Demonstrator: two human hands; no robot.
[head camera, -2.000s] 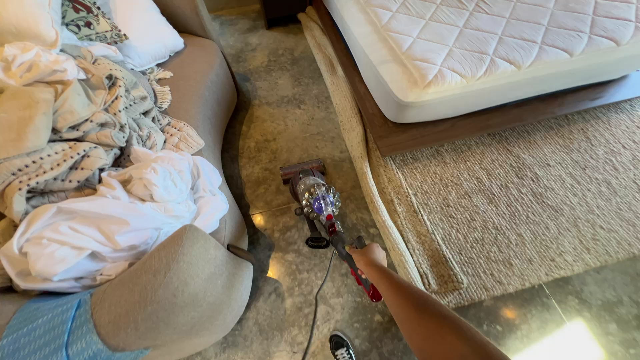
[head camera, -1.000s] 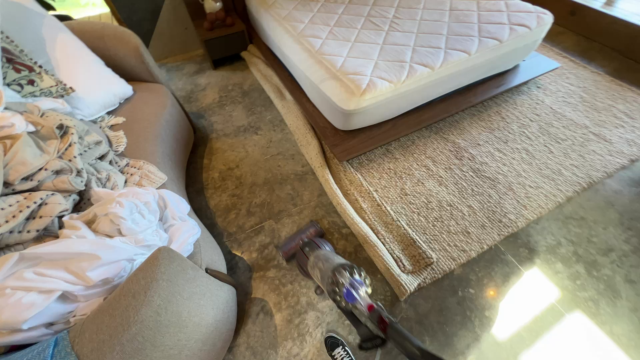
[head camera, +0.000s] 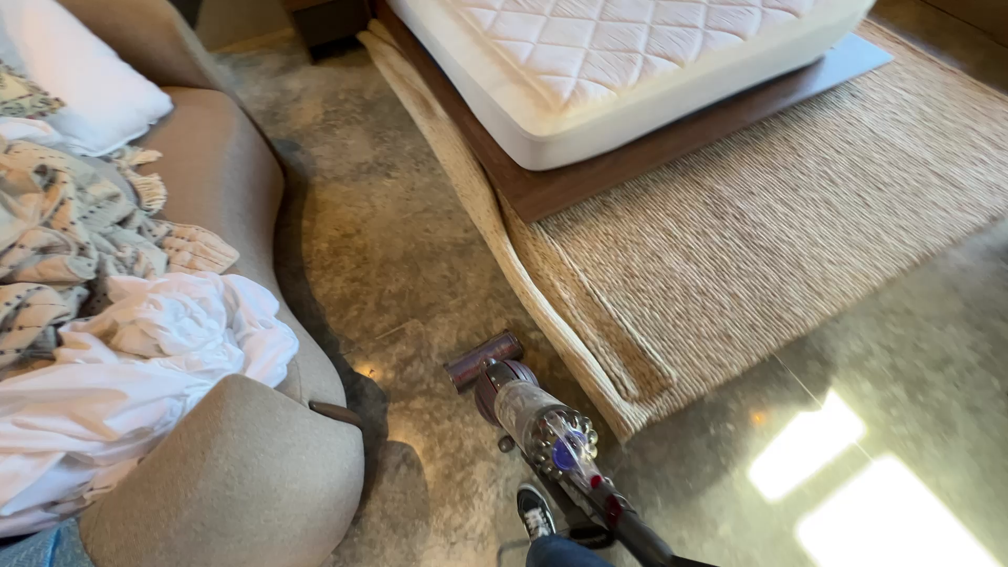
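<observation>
An upright vacuum cleaner (head camera: 551, 433) with a clear dust bin leans across the lower middle, its dark handle running out at the bottom edge. Its floor head (head camera: 483, 361) rests on the concrete floor, just left of the folded edge of the woven rug (head camera: 756, 228). Neither my left hand nor my right hand shows, so what they hold is hidden. My sneaker (head camera: 535, 512) is on the floor beside the vacuum, below its bin.
A beige sofa (head camera: 213, 157) holds white sheets (head camera: 150, 378), a patterned blanket (head camera: 87, 228) and a pillow (head camera: 94, 87). A mattress (head camera: 630, 71) lies on a wooden platform (head camera: 543, 189) over the rug. A dark bedside cabinet (head camera: 331, 24) stands at the back.
My right hand was on the vacuum handle two seconds ago and is now out of view. Against the rug's corner, the floor head has moved closer. The view has shifted.
</observation>
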